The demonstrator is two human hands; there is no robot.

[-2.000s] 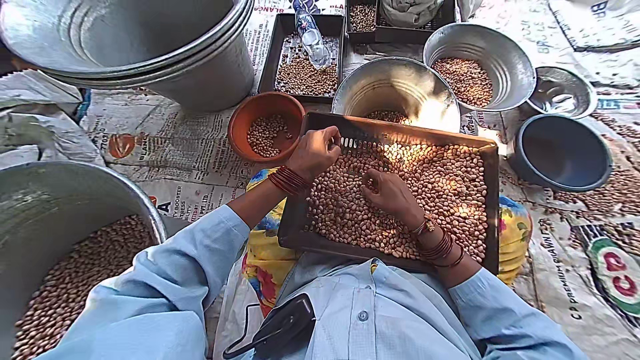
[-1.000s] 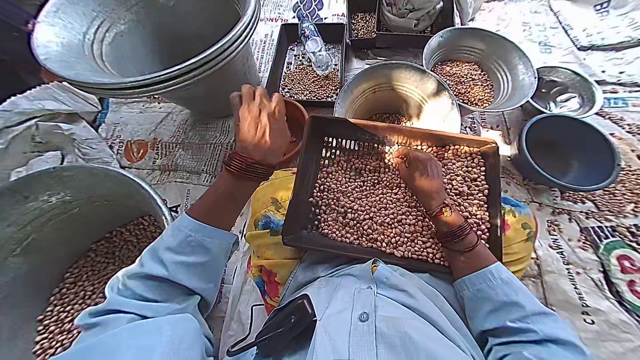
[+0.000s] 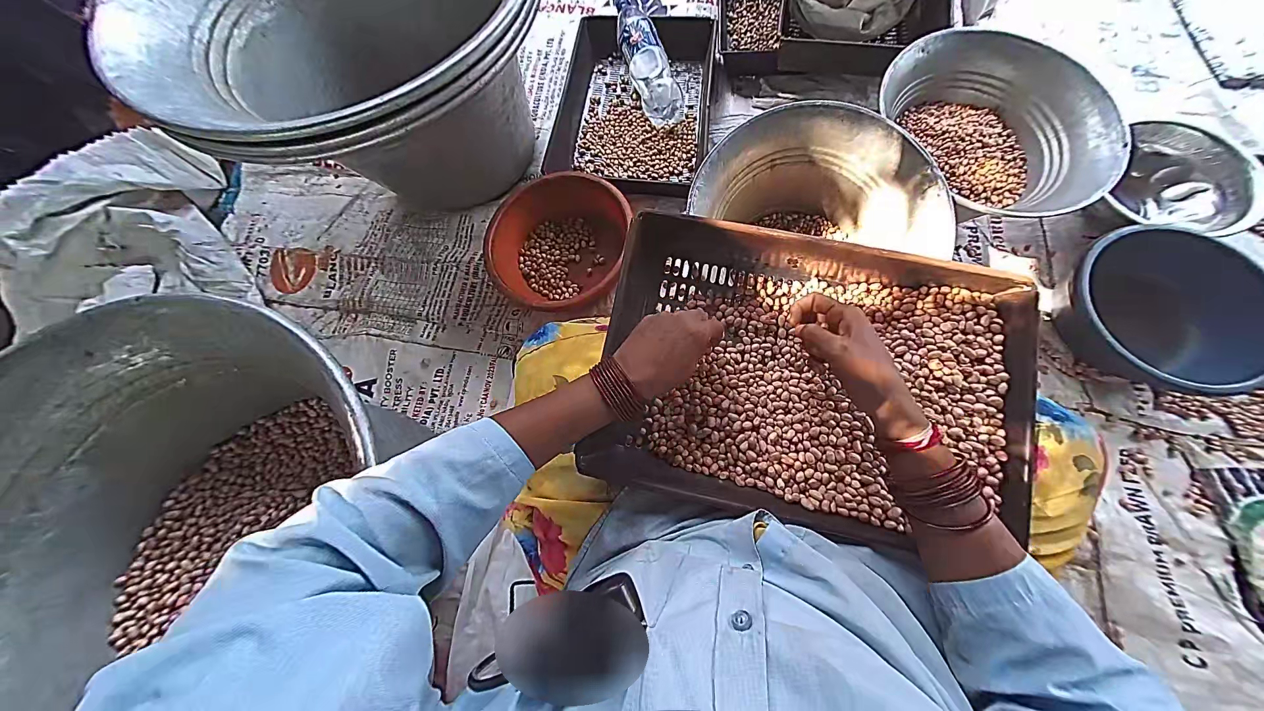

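Note:
A dark plastic tray with a slotted bottom (image 3: 711, 229) rests across my lap, tilted, with a thick layer of brown nuts or seeds (image 3: 780, 415) in it. My left hand (image 3: 671, 351) is over the tray's left part, fingers curled downward at the nuts; whether it holds one is hidden. Above the middle of the nuts is my right hand (image 3: 844, 346), thumb and forefinger brought close together; I cannot tell if a nut is between them. Just beyond the tray's left corner stands an orange-brown bowl (image 3: 504, 237) with some nuts inside.
Stacked metal tubs (image 3: 444, 128) stand at upper left, a large metal tub (image 3: 336, 395) with nuts at lower left. Beyond the tray are a metal basin (image 3: 731, 168), another basin (image 3: 1076, 109), a dark bowl (image 3: 1096, 326) and a black tray (image 3: 568, 109) holding a plastic bottle (image 3: 647, 69).
My left hand, raised near the orange-brown bowl with fingers spread one second ago, has come back down over the tray. My right hand has stayed over the nuts.

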